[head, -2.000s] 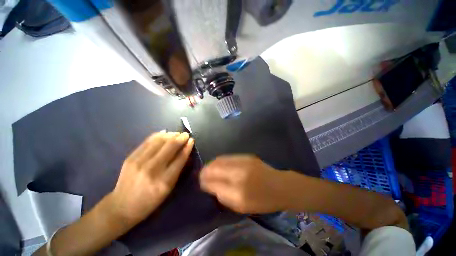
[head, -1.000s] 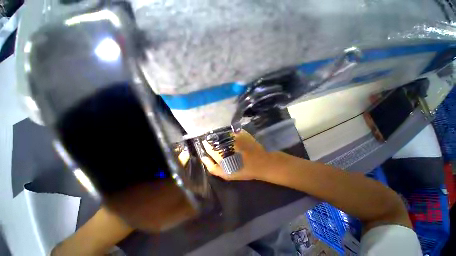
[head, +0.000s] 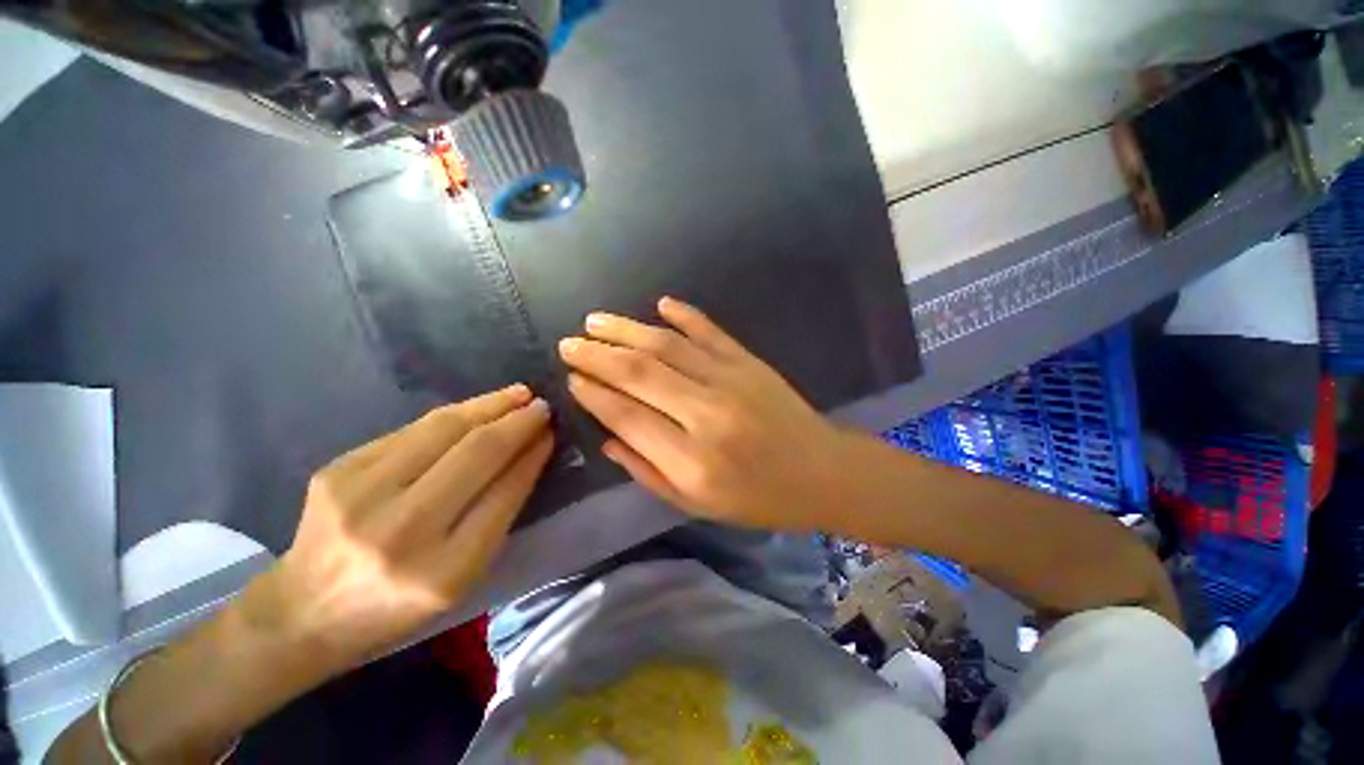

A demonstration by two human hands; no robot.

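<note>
A dark grey garment panel [head: 718, 180] lies flat under the machine head. A small dark cloth piece [head: 426, 284] lies on it, its upper end at the lit needle area [head: 449, 165], with a toothed or ruled-looking strip along its right side. The ridged tension dial [head: 524, 150] hangs just right of the needle. My left hand [head: 412, 516] rests flat with fingertips at the small piece's lower end. My right hand [head: 703, 411] lies flat on the panel, fingers spread, just right of it. Neither hand visibly grips the cloth.
A phone [head: 1204, 142] lies at the right of the bed. The ruler [head: 1032, 284] runs along the table edge. A blue crate [head: 1047, 411] and red mesh [head: 1234, 501] are right of the table. Pale cloth [head: 68, 501] is at the left. Scraps [head: 898, 605] lie below the table.
The view has shifted closer over the needle area. My right hand has come away from behind the tension dial to the panel in front. The small dark piece now shows under the needle.
</note>
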